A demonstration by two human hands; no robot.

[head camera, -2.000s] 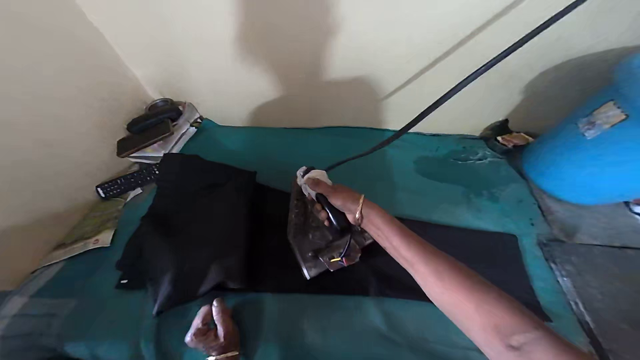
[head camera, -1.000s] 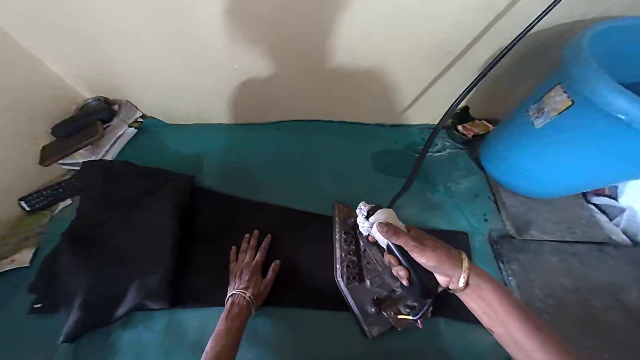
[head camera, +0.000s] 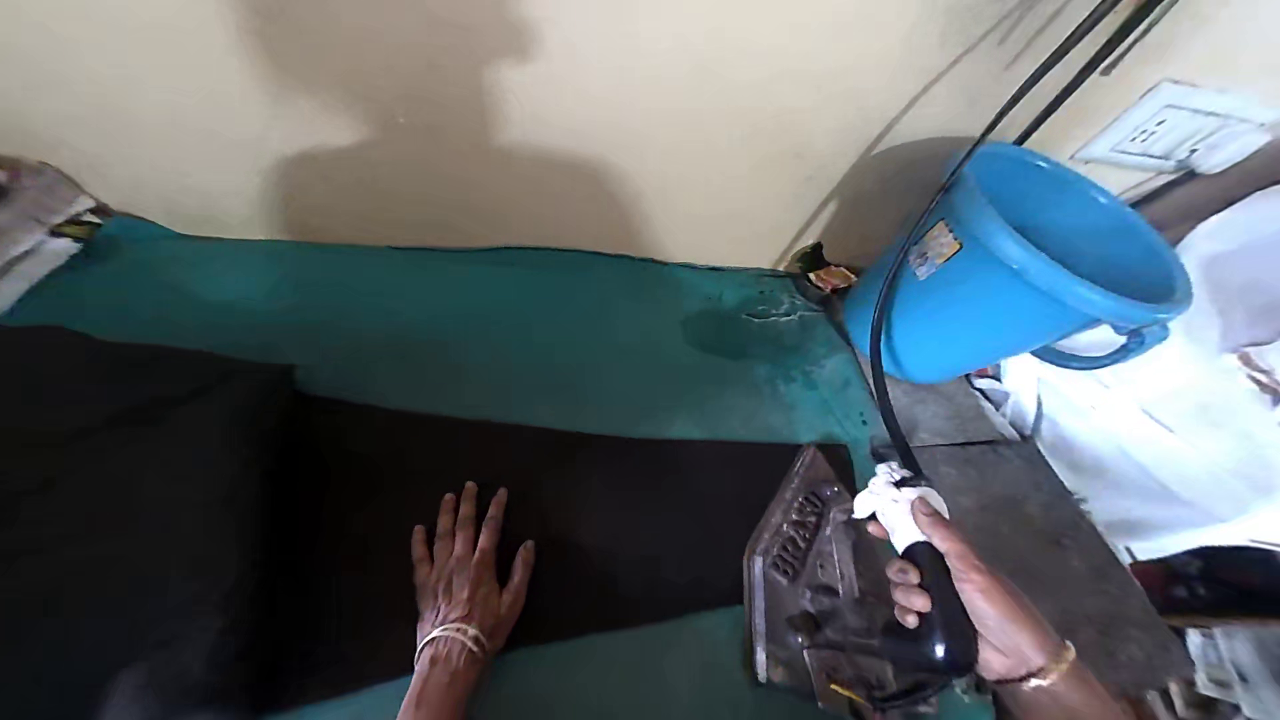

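Black trousers point(head camera: 620, 520), or a similar long black garment, lie across a green cloth cover point(head camera: 480, 310), with a folded black part at the left. My left hand point(head camera: 468, 575) rests flat on the black fabric, fingers spread. At the right end of the fabric stands a heavy metal electric iron point(head camera: 800, 590), its pointed tip toward the wall. My right hand point(head camera: 960, 590) is closed around its black handle, which has white material wrapped at the front. A black cord point(head camera: 880, 340) rises from the handle. The underside of the iron is hidden.
Beyond the cover's right edge stands a blue plastic bucket point(head camera: 1030, 270), close to the cord. White cloth point(head camera: 1130, 450) lies right of it, below a wall socket plate point(head camera: 1165, 130). Grey slabs point(head camera: 1040, 540) lie beside the cover. Papers point(head camera: 40, 230) sit at the far left.
The iron, in my right hand, has moved right along the black fabric to its end. My left hand, a fist at the fabric's near edge earliest, now lies flat on it. The view has swung right.
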